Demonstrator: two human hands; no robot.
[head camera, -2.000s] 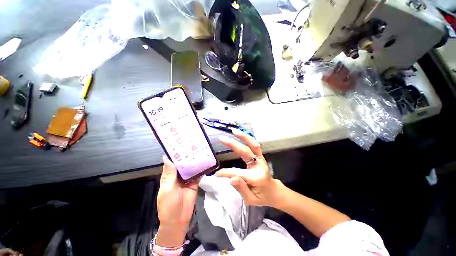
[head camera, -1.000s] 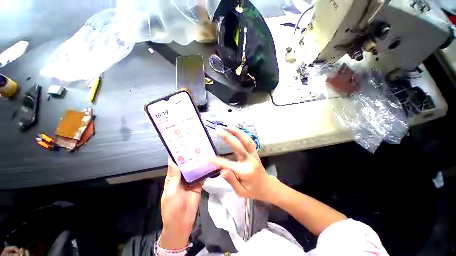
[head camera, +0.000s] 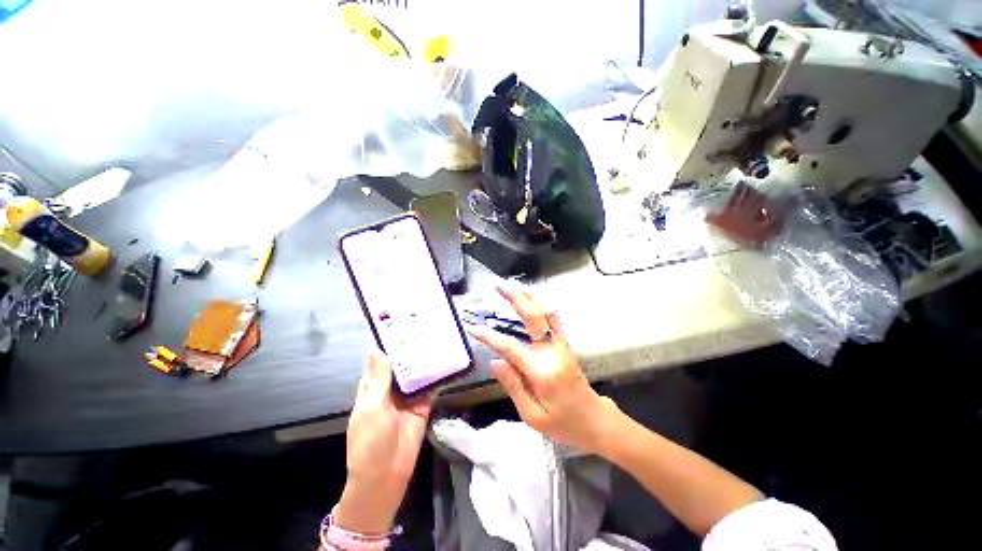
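A smartphone (head camera: 409, 307) with a lit, mostly white screen and dark case is held upright over the table edge. My left hand (head camera: 386, 447) grips its lower end from below. My right hand (head camera: 551, 377) is just right of the phone's lower end, palm down, fingers apart and holding nothing, with a ring on one finger. Slim dark and blue snips (head camera: 495, 321) lie on the table, partly hidden by my right fingers. White and grey cloth (head camera: 522, 479) lies on the lap below both hands.
A second phone (head camera: 444, 231) lies behind the held one. A dark green-black pouch (head camera: 544, 178) stands beside the cream sewing machine (head camera: 743, 102). A crinkled clear bag (head camera: 813, 280) overhangs the right edge. Leather scraps (head camera: 221, 328), a yellow stick (head camera: 265, 262) and a yellow bottle (head camera: 62, 239) are at left.
The view has tilted up, showing more of the table's back and left. The phone screen's content has changed. My right fingers have moved off the screen to its right side.
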